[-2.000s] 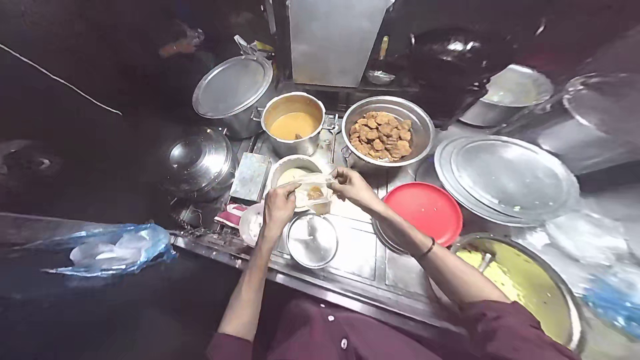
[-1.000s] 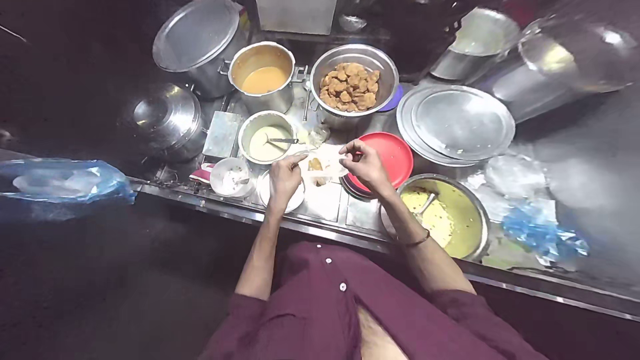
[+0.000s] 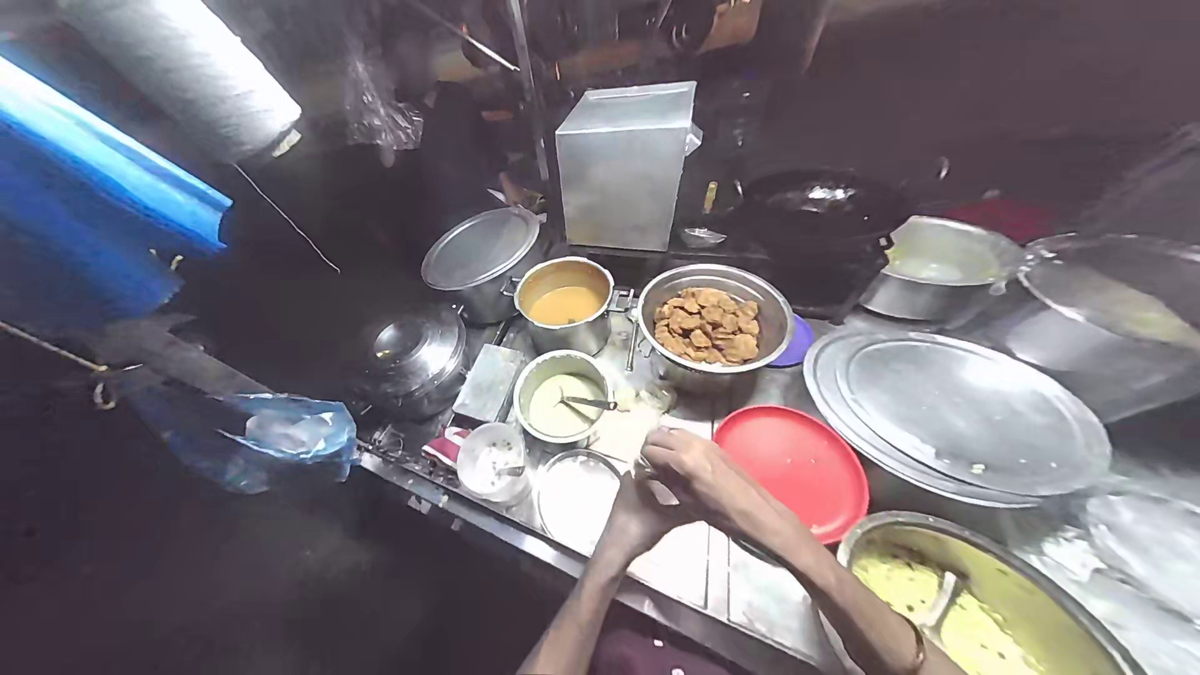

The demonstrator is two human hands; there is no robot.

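My left hand and my right hand meet over the counter, their fingers close around part of a thin clear plastic bag; the fingertips partly hide it. Just behind them on the left stands a steel pot of pale sauce with a spoon in it. A metal bowl of brown fried pieces is beyond my hands, and a red plate lies right of them. Left of my hands are a round steel lid or plate and a white tub with a spoon.
A steel pot of orange sauce stands behind the pale one. Large metal lids and a big bowl of yellow food with a ladle are at the right. A tall metal box stands at the back. A blue plastic bag hangs left.
My hands were apart, holding a small clear bag with food between them; now they are together, with the right hand over the left. The view has shifted a lot.
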